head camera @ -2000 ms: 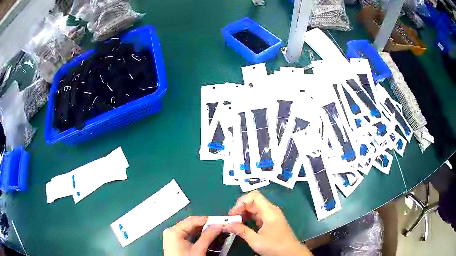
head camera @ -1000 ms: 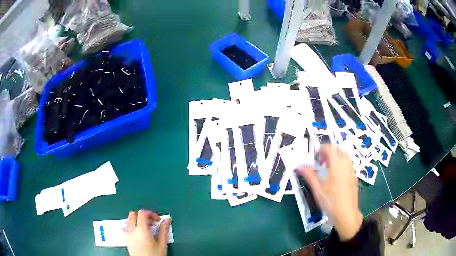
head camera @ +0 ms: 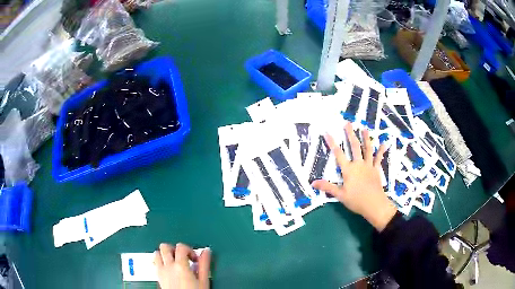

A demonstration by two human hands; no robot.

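Note:
My left hand (head camera: 182, 270) rests on a white packing sleeve (head camera: 141, 267) with a small blue mark, at the bottom of the view; its fingers are bent over the sleeve's right part. My right hand (head camera: 361, 178) lies spread flat, fingers apart, on the heap of filled sleeves (head camera: 288, 175). These are white strips with dark panels and blue print, overlapping. The small stack of empty sleeves (head camera: 107, 217) lies fanned at the left. Black straps (head camera: 121, 115) with thin bright lines fill the large blue bin (head camera: 130, 151).
A small blue bin (head camera: 278, 74) stands at centre back beside a white post (head camera: 331, 45). Another blue bin (head camera: 407, 90) is beyond the heap. Pale strips (head camera: 452, 132) and a black row (head camera: 471, 130) lie at right. Clear bags (head camera: 116, 36) lie back left; a blue bin (head camera: 15, 208) is far left.
My left hand has come down onto the loose sleeve. My right hand has moved onto the heap, first closed near its front edge, now spread further in. Some filled sleeves in the heap have shifted.

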